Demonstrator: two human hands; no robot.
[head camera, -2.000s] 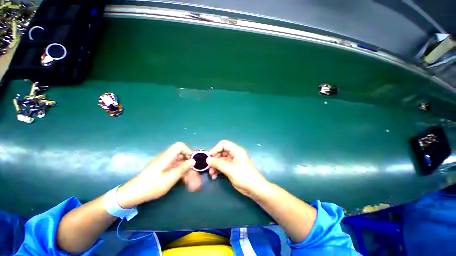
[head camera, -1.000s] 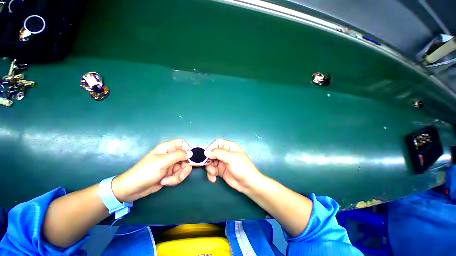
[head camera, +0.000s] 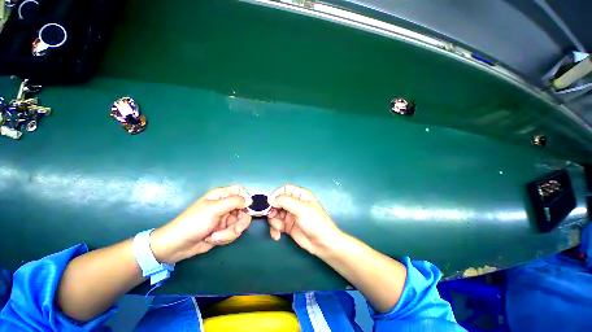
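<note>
A small round module (head camera: 259, 204) with a black face and a pale rim is held above the green bench at the centre. My left hand (head camera: 217, 219) grips its left edge between thumb and fingers. My right hand (head camera: 300, 215) grips its right edge the same way. The dark face is turned up towards me. Its underside is hidden by the fingers. A pale blue-white strap (head camera: 147, 255) is around my left wrist.
A black compartment tray (head camera: 84, 58) with a white ring (head camera: 52, 35) is top left. Wired sub-assemblies (head camera: 23, 111) lie below it. Shiny units lie at left (head camera: 128, 115), upper right (head camera: 402, 107) and far right (head camera: 539, 140). A black parts box (head camera: 551, 200) is at the right.
The view has shifted, so the tray and box sit differently in the frame. Both hands still hold the module; its face is more tilted and my left fingers are curled closer under it than two seconds ago.
</note>
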